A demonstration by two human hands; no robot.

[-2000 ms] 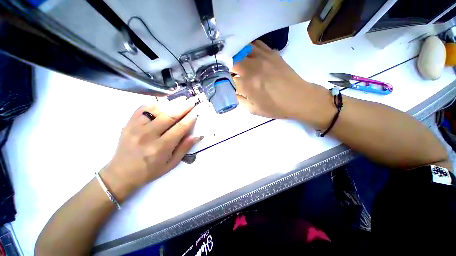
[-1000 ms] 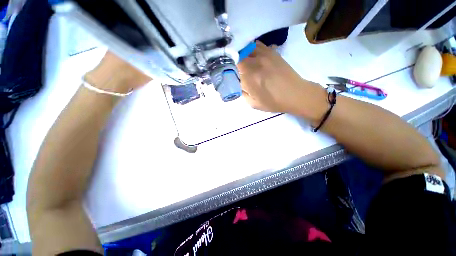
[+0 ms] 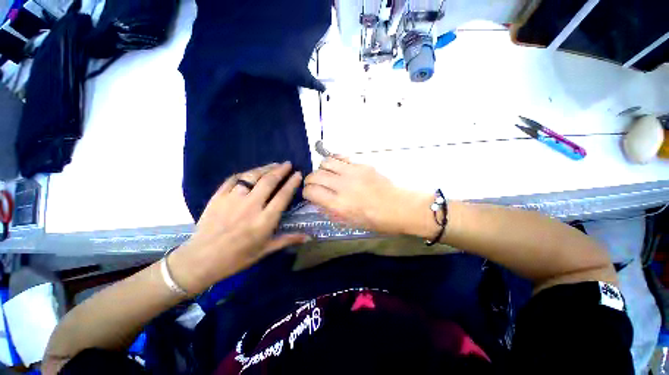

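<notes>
A dark navy garment panel point(image 3: 246, 124) lies lengthwise on the white table, left of the needle area, and reaches the front edge. My left hand point(image 3: 246, 216) rests on the panel's near end, fingers spread. My right hand point(image 3: 352, 194) is at the panel's near right corner, its fingertips at the cloth edge beside the left fingertips. Whether the right fingers pinch the cloth is not clear. The presser foot point(image 3: 378, 51) and the blue-grey attachment point(image 3: 419, 60) are up and right of the panel, with no cloth seen under them.
Thread snips point(image 3: 554, 139) lie at the right, near a pale round object point(image 3: 643, 139). Folded dark pieces point(image 3: 51, 102) are at the left. Red-handled scissors point(image 3: 6, 209) show at the far left edge. A ruler strip point(image 3: 506, 199) runs along the table's front edge.
The navy panel now lies left of the needle. Both hands have moved from the machine head to the front edge, close together. The view has shifted, so the machine head sits higher and farther right.
</notes>
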